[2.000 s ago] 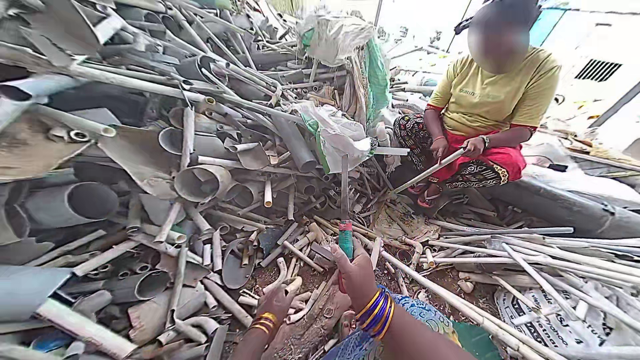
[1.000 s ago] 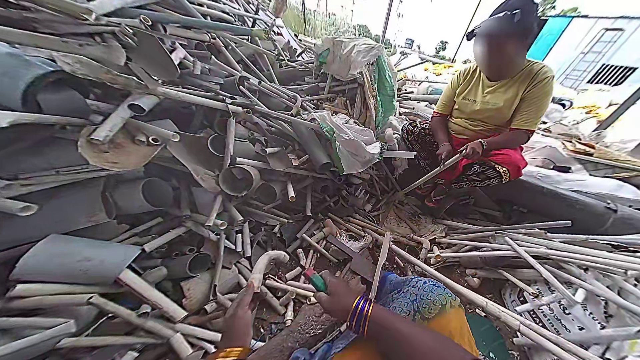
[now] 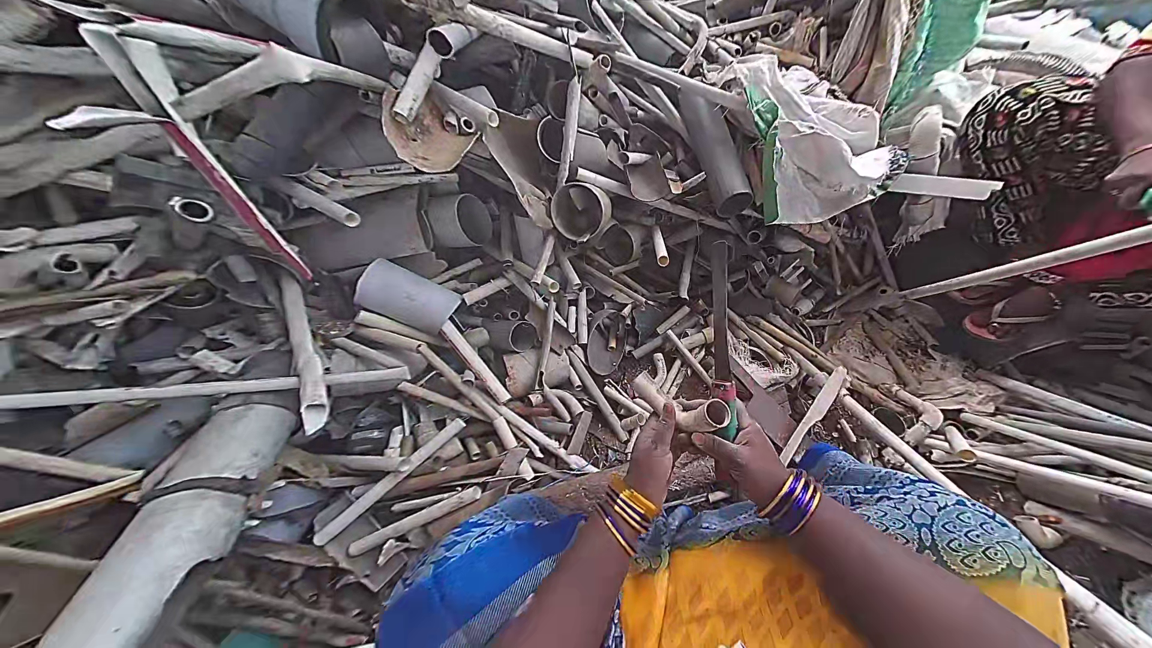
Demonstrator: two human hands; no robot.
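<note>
My left hand (image 3: 655, 447) is closed around a short, bent plastic pipe fitting (image 3: 700, 417), whose open end faces right. Beside it my right hand (image 3: 749, 457) grips the green and red handle (image 3: 725, 416) of a long-bladed tool. The tool's dark, straight blade (image 3: 720, 306) stands up, away from me, over the scrap; whether it has teeth cannot be told. Both hands are close together above my lap, and the fingers of the right hand are near the fitting's lower side. Bangles circle both wrists.
Heaped plastic pipe scrap (image 3: 558, 306) surrounds me, with a thick grey pipe (image 3: 171, 531) at the lower left. A white and green sack (image 3: 810, 144) lies upper right. Another person's arm (image 3: 1125, 117) is at the right edge, near a long thin pipe (image 3: 1035, 261).
The view has swung down and left. A second ago my left hand was on a curved pipe piece; the two hands are now closer together, and the tool's blade points up.
</note>
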